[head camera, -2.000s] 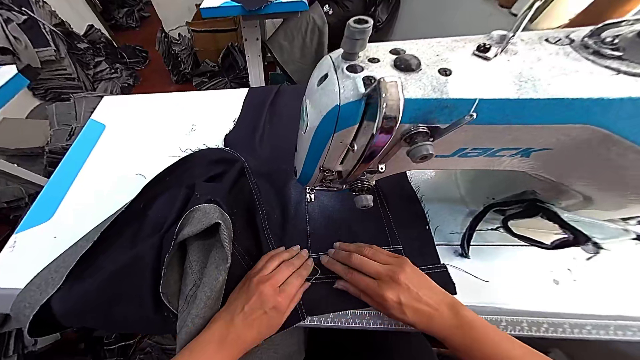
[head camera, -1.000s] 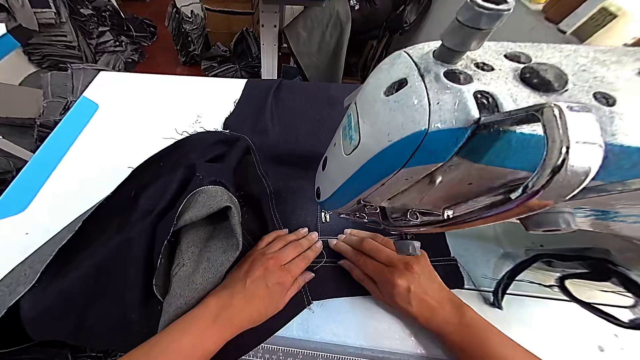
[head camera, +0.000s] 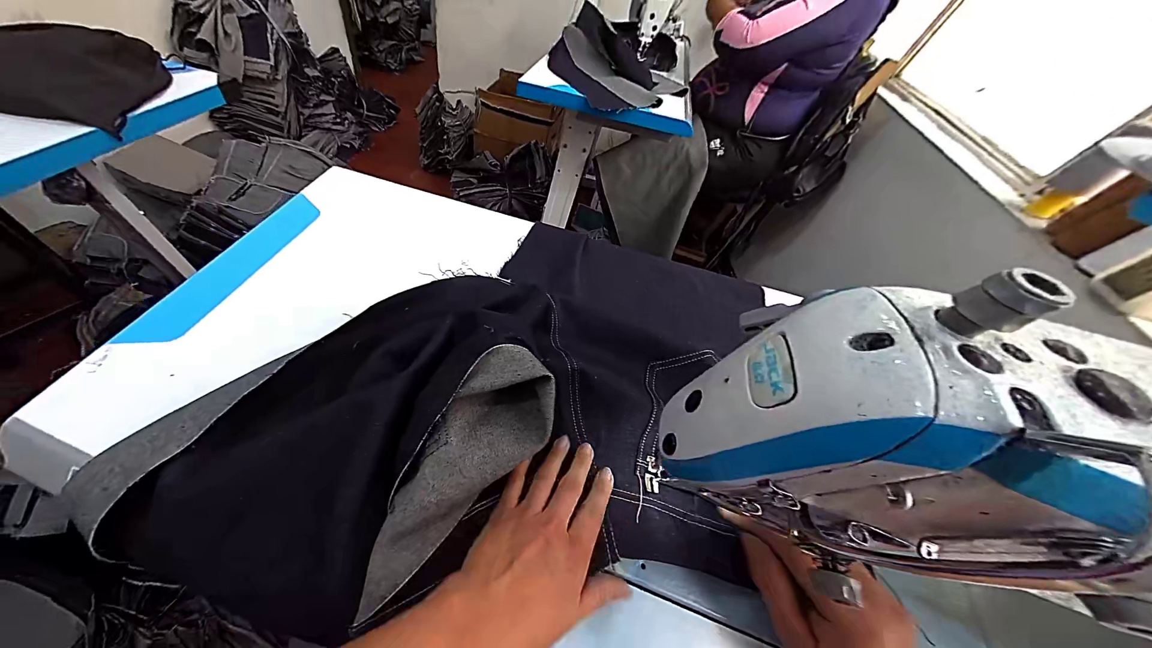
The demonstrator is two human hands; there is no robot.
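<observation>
Dark denim cloth (head camera: 612, 297) with pale topstitching lies across the table and under the head of a Jack sewing machine (head camera: 810, 378). Its presser foot (head camera: 650, 474) rests at the stitched lines. My left hand (head camera: 540, 540) lies flat on the denim, left of the foot, fingers apart, beside a fold that shows the grey reverse side (head camera: 486, 423). My right hand (head camera: 819, 585) is below the machine head at the cloth's near right edge, partly hidden by the machine, so its grip cannot be made out.
A white table with a blue edge (head camera: 243, 270) bears the work. Behind stand another machine table (head camera: 621, 112), a seated person (head camera: 783, 72), a cardboard box (head camera: 513, 117) and bundles of denim pieces (head camera: 261, 99). Dark cloth (head camera: 72, 76) lies on a table at the left.
The view has swung up and round. My hands, earlier side by side near the foot, are now farther apart, the right one beneath the machine head. A topstitched corner now shows behind the foot.
</observation>
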